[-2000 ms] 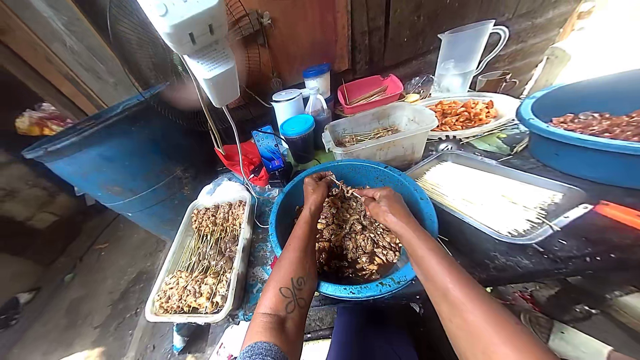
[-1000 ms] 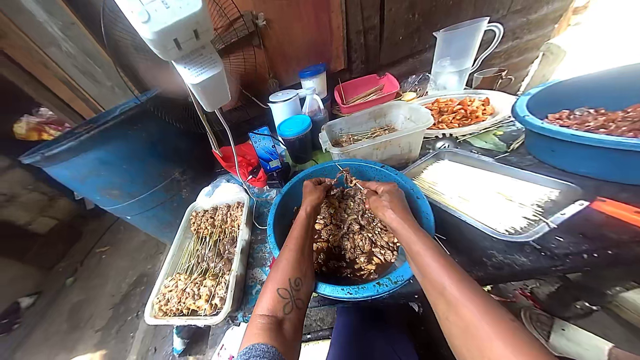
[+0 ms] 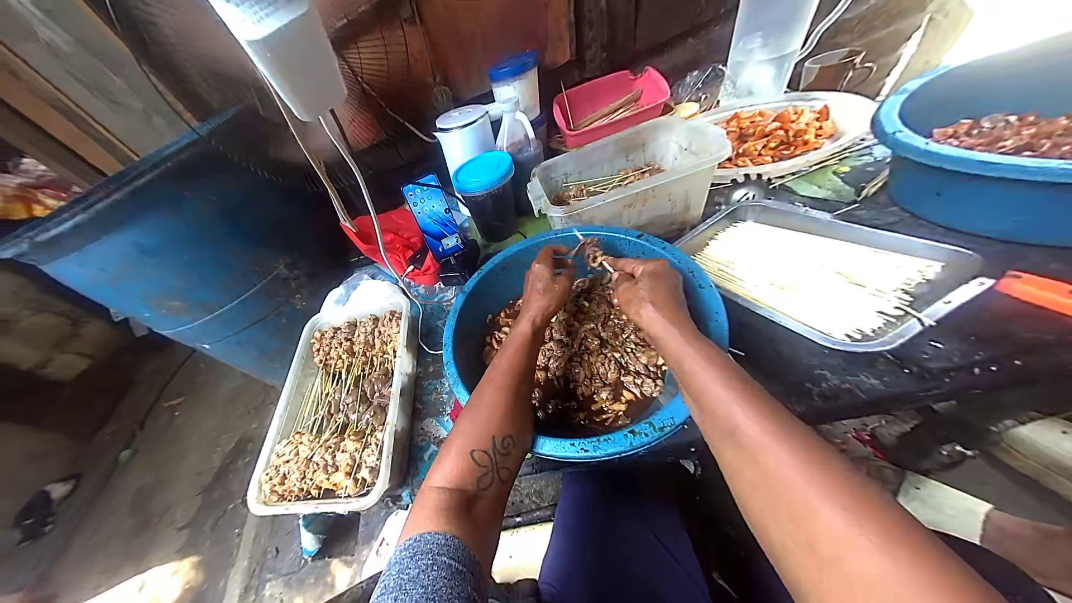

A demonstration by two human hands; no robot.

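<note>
A blue plastic basin (image 3: 469,402) holds dark marinated meat pieces (image 3: 595,360) in sauce. Over its far part, my right hand (image 3: 649,291) grips a thin bamboo skewer (image 3: 605,265) with its fingers. My left hand (image 3: 548,283) pinches at a meat piece (image 3: 593,251) on or beside the skewer's tip; the fingers partly hide the contact. Left of the basin, a white plastic tray (image 3: 280,419) holds filled meat skewers (image 3: 347,402) in rows. On the right, a metal tray (image 3: 846,339) holds many bare bamboo skewers (image 3: 821,272).
Behind the basin stand a translucent container (image 3: 645,197), a lidded jar (image 3: 486,188) and a propped phone (image 3: 433,218). A platter of orange-red meat (image 3: 775,134) and a large blue tub (image 3: 946,193) are at the back right. An orange handle (image 3: 1034,291) lies right; a blue barrel (image 3: 193,276) stands left.
Both hands stay over the basin's far part. The right hand has moved slightly away from the left, and the skewer with meat now shows between them.
</note>
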